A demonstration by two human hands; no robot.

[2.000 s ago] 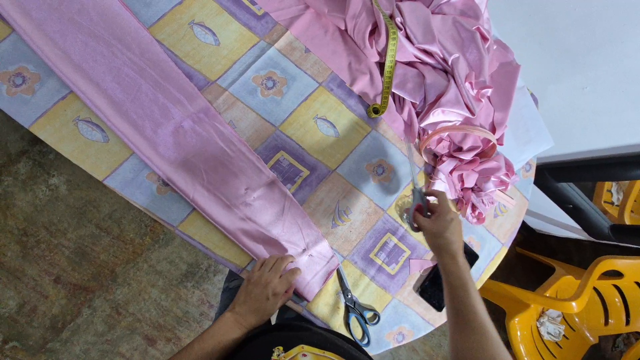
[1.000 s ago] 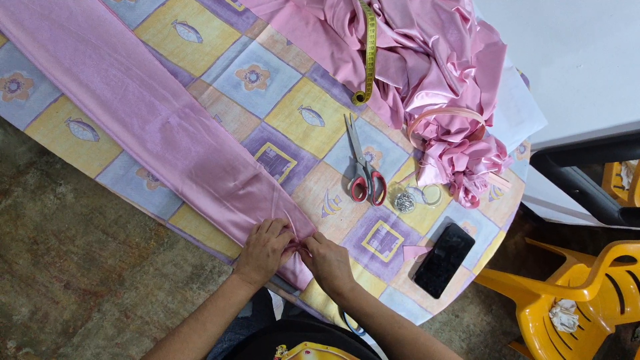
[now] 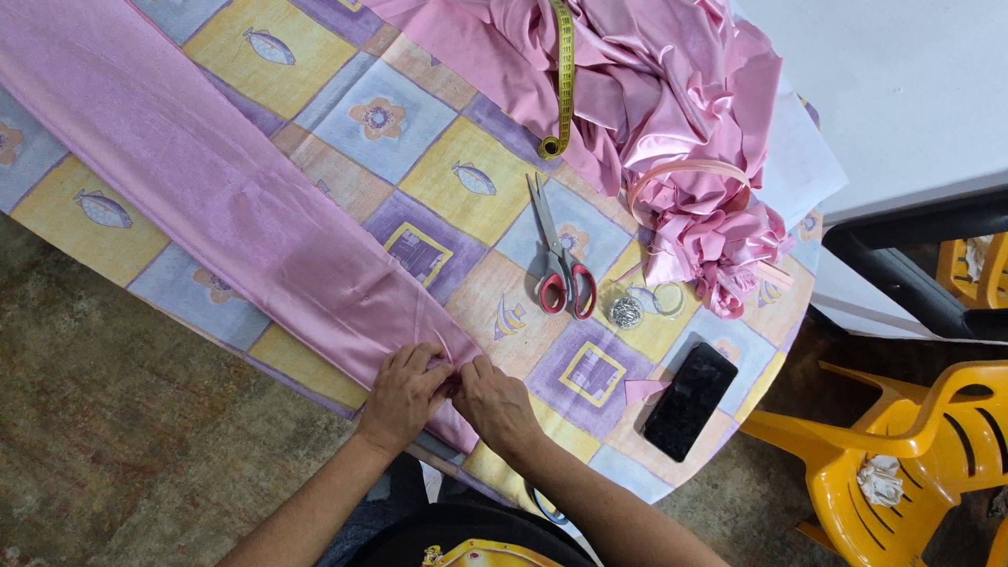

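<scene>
A long folded strip of pink satin fabric (image 3: 260,213) runs from the upper left to the table's near edge. Near its lower end my left hand (image 3: 405,394) and my right hand (image 3: 492,402) pinch the cloth, fingertips almost touching. Whether a pin is between the fingers is hidden. Red-and-grey scissors (image 3: 557,260) lie beyond my right hand, beside a small clear container of pins (image 3: 626,312) and a clear round lid (image 3: 668,301). The handle of another pair of scissors (image 3: 549,506) shows partly under my right forearm.
Crumpled pink satin (image 3: 669,102) covers the far right of the patterned tablecloth (image 3: 480,299), with a yellow tape measure (image 3: 565,79) and a pink band (image 3: 689,169) on it. A black phone (image 3: 690,402) lies at the right. A yellow plastic chair (image 3: 858,488) stands beyond the table.
My right hand was near the pin container two seconds ago; it has come over to the fabric's end beside my left hand. Both hands stay pinching there since one second ago.
</scene>
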